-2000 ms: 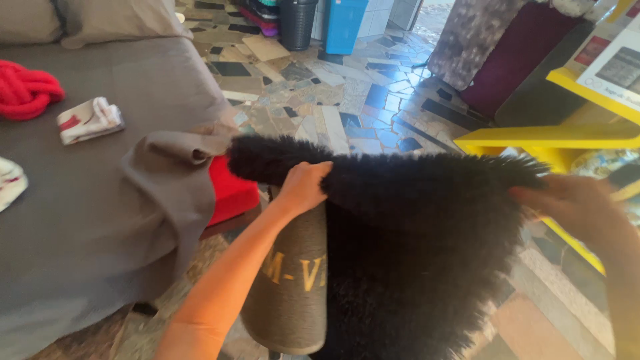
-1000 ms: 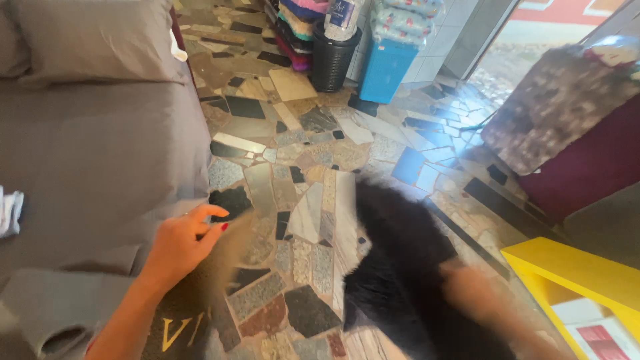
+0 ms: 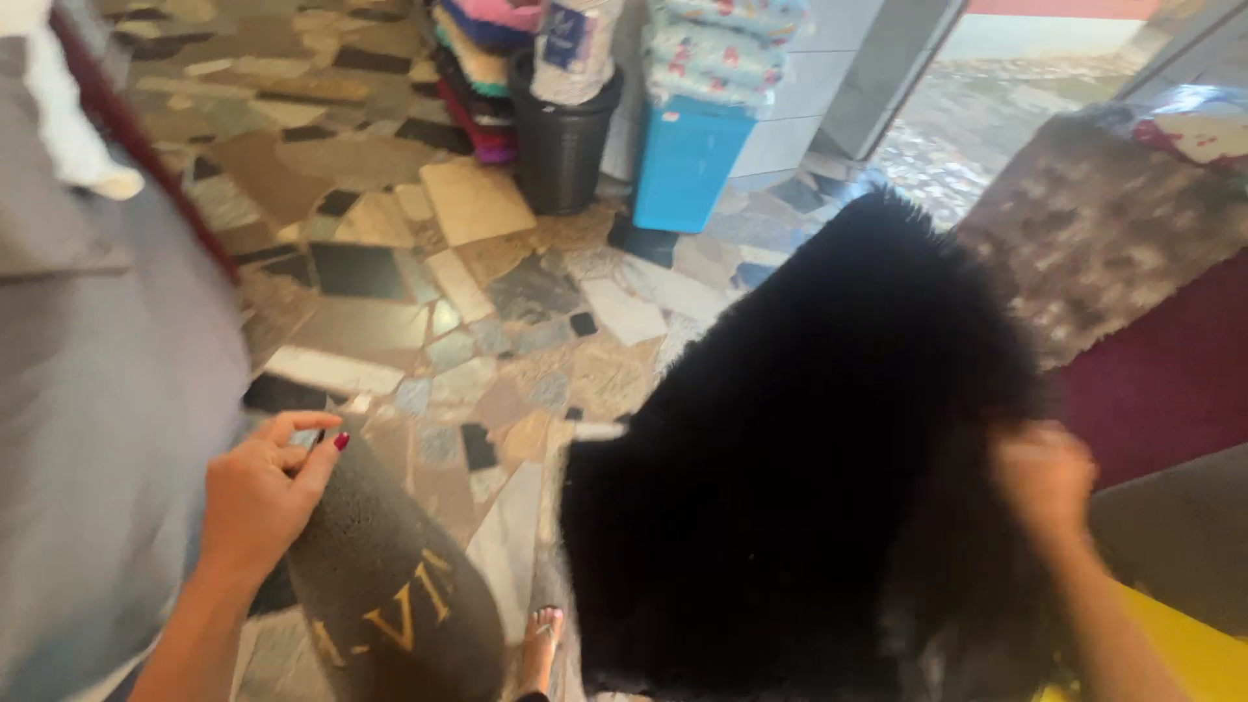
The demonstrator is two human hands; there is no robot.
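My right hand (image 3: 1045, 480), blurred, grips the side of a black shaggy rug (image 3: 799, 468) that hangs over the right half of the view. At the lower left my left hand (image 3: 268, 483) pinches the upper edge of a grey doormat (image 3: 390, 575) with yellow lettering, its fingertips close together. The doormat hangs curved between the bed and the black rug. The rug's lower end runs out of view.
At the left is a bed with a grey sheet (image 3: 117, 419). A black bin (image 3: 565, 136), folded textiles (image 3: 478, 78) and a blue bin (image 3: 692, 166) stand ahead on the stone floor. Rugs (image 3: 1102, 214) and a yellow shelf (image 3: 1170, 634) are at the right.
My left hand held the black rug's edge two seconds ago and is now off it, at the grey doormat. My right hand has carried the rug right, away from the doormat.
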